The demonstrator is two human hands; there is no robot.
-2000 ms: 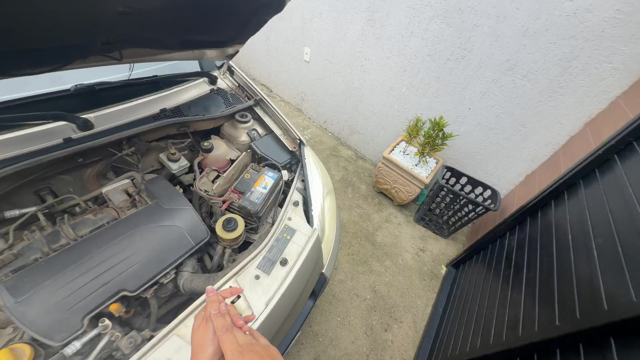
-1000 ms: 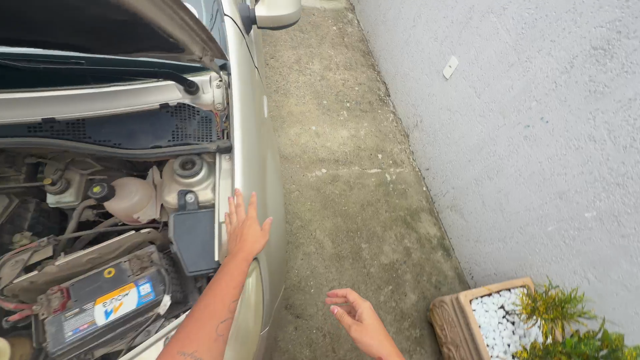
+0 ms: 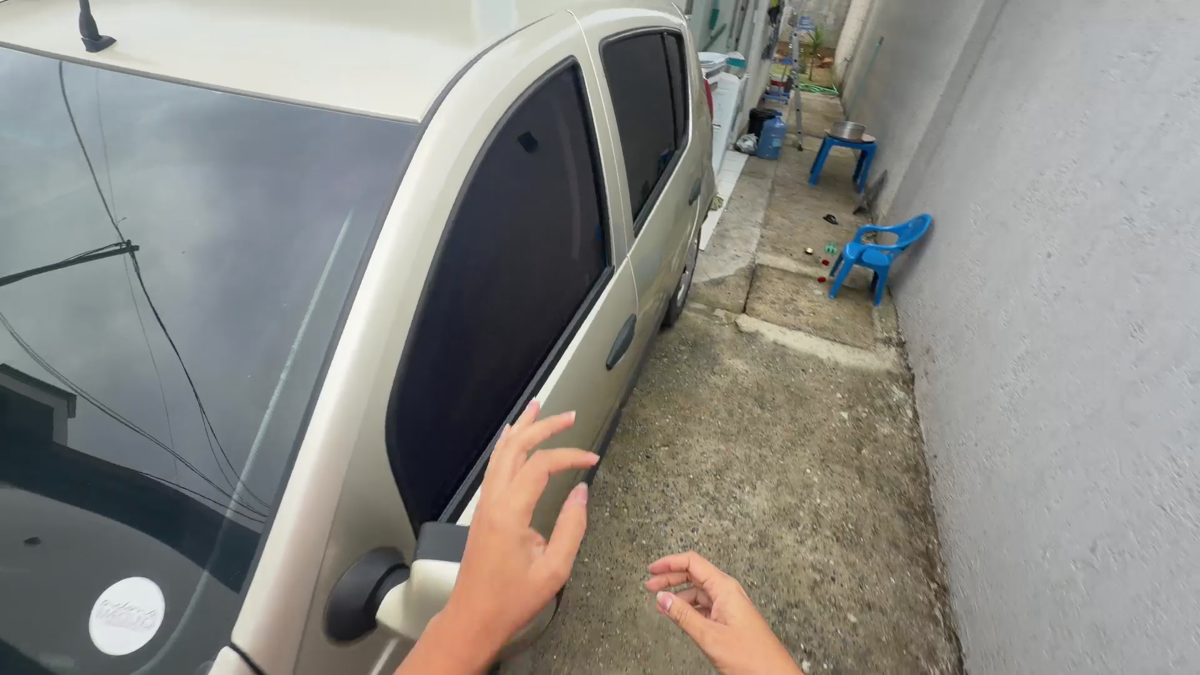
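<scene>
My left hand (image 3: 520,525) is raised with its fingers apart and nothing in it, in front of the side mirror (image 3: 422,595) of a beige car. Whether it touches the mirror I cannot tell. To its right, my right hand (image 3: 712,609) hangs over the concrete ground, fingers curled loosely and empty. Beyond my left hand lie the dark front side window (image 3: 511,272) and the front door handle (image 3: 621,341). The windshield (image 3: 187,234) fills the left side, with a round white sticker (image 3: 127,615) low on it.
A rough grey wall (image 3: 1059,309) runs along the right of the concrete passage (image 3: 750,459). Farther back stand a small blue plastic chair (image 3: 877,251), a blue stool (image 3: 844,159) with a metal pot (image 3: 847,130), a blue water jug (image 3: 772,137) and a ladder (image 3: 797,84). Small items lie near the chair.
The view has moved from the open engine bay to the car's side. My hands, together two seconds ago, are apart. My left hand, earlier at the fender, is now by the side mirror.
</scene>
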